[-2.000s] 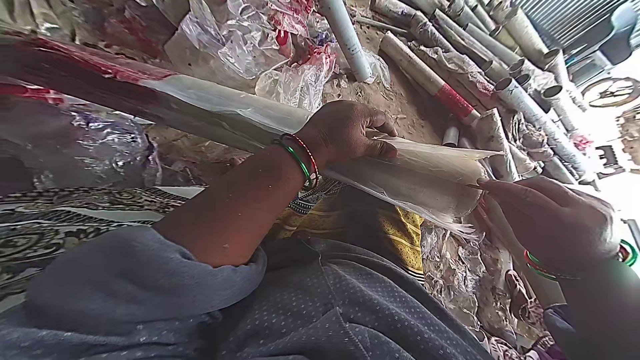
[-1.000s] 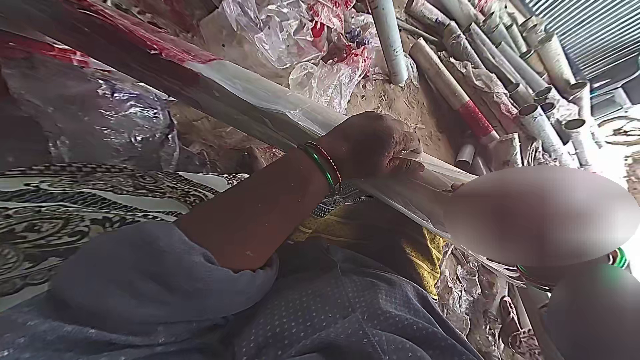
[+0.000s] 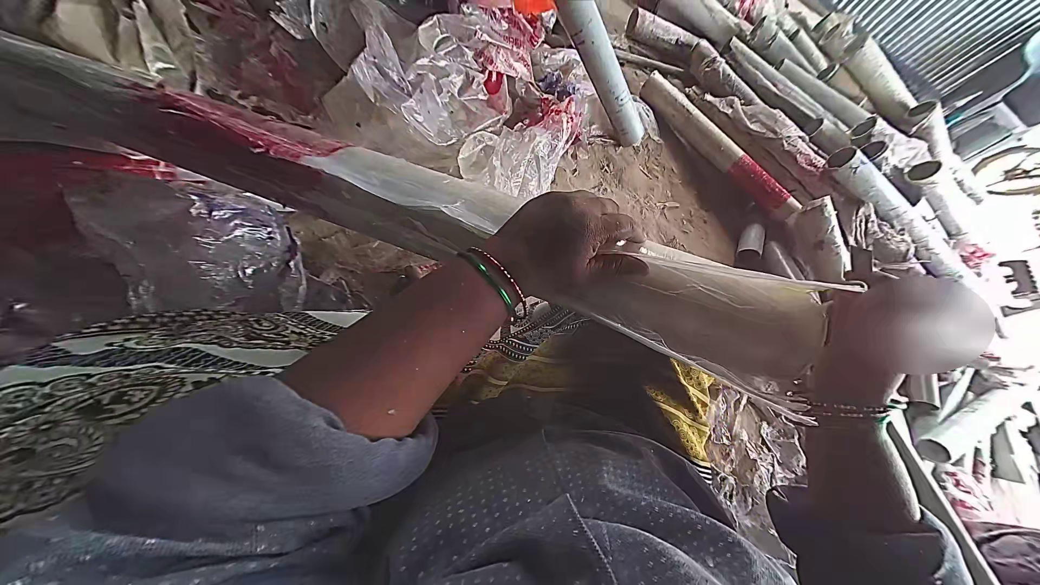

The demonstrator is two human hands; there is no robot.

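A long pipe with a red-stained stretch lies slantwise across my lap, from the upper left to the right. Thin clear plastic film is wrapped along it, loose and frayed near the right end. My left hand, with green and red bangles at the wrist, grips the film and pipe near the middle, its fingers curled over the top. At the pipe's right end is my right hand, partly blurred; its fingers are not clear, and whether it holds the film's edge cannot be told.
Many pipes lie piled at the upper right, one with a red band. A pale pipe stands on the dirt ground ahead. Crumpled plastic sheets lie beyond my pipe, and more plastic is at the left.
My right hand was at the pipe's right end with its fingers pointing left two seconds ago; its forearm now comes up from below. My left hand keeps its grip on the pipe.
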